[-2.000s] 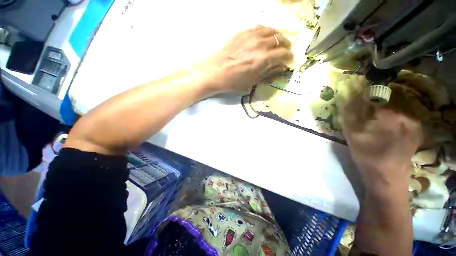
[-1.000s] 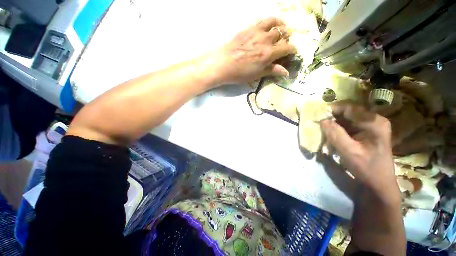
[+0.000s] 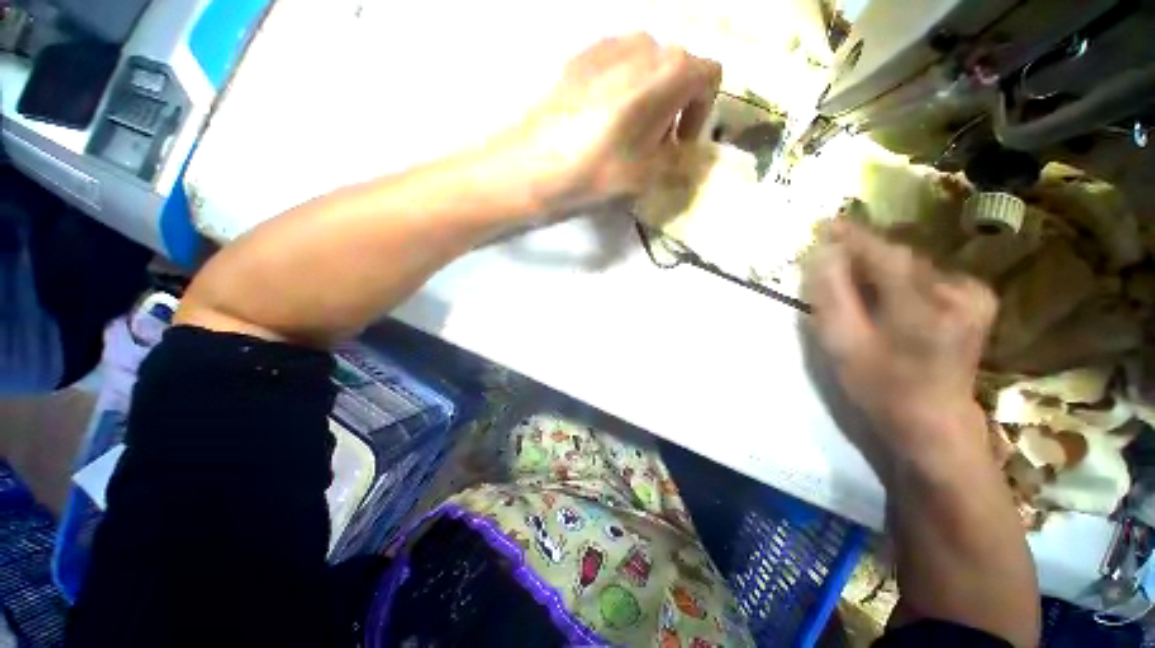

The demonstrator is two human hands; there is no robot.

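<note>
My left hand (image 3: 627,120) is left of the needle with its fingers curled, pinching a small beige piece (image 3: 680,187) over the machine bed's left part. My right hand (image 3: 893,310) is right of the needle at the bed's front edge, blurred and curled; whether it holds anything cannot be told. The presser foot and needle area (image 3: 782,158) is between the hands, under the grey sewing machine head (image 3: 931,57). Strong glare washes out the bed and hides the stitching point.
A ribbed white knob (image 3: 994,211) is above my right hand. Beige and tan pieces (image 3: 1064,443) lie heaped on the right. A thin dark loop (image 3: 661,249) is at the bed's left front edge. A blue crate (image 3: 792,570) is below the white table (image 3: 608,342).
The beige piece that was by my right hand no longer shows there. My left hand has moved slightly left, lifting from near the needle, with a beige piece now under its fingers.
</note>
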